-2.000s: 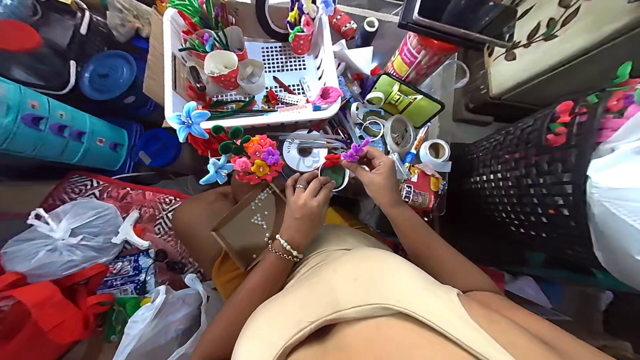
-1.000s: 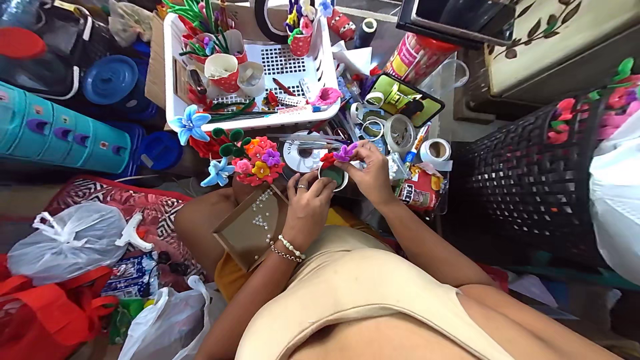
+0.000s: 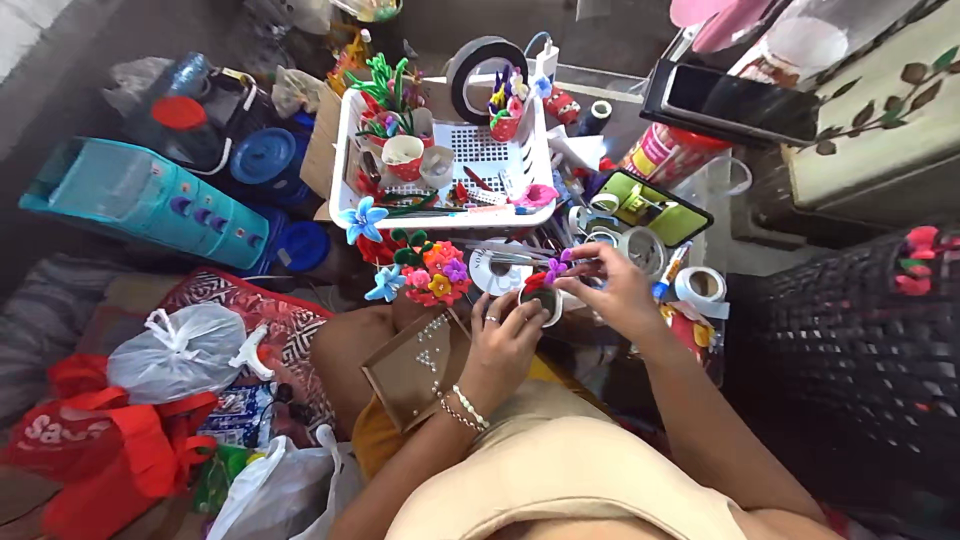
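My left hand (image 3: pixel 504 345), with a ring and beaded bracelets at the wrist, holds a small white-rimmed cup (image 3: pixel 553 306) whose inside looks dark green. A red fuzzy flower (image 3: pixel 535 283) stands at the cup's rim. My right hand (image 3: pixel 611 289) pinches a purple fuzzy-wire flower (image 3: pixel 556 266) just above the cup. Left of the cup a bunch of pink, orange, yellow and purple flowers (image 3: pixel 437 276) stands beside light blue flowers (image 3: pixel 386 283). Behind my left hand lies a white ribbon spool (image 3: pixel 491 276). A shallow brown tray (image 3: pixel 397 381) with small white beads rests by my left forearm.
A white plastic basket (image 3: pixel 442 219) with cups and craft flowers stands at the back. Tape rolls (image 3: pixel 701 285), a phone (image 3: pixel 652 206) and a red-lidded jar (image 3: pixel 667 154) are at the right. A black woven basket (image 3: pixel 847 375) stands far right, plastic bags (image 3: pixel 180 352) at left.
My right hand has stayed near the cup with the purple flower, shifting only slightly. My left hand remains at the cup.
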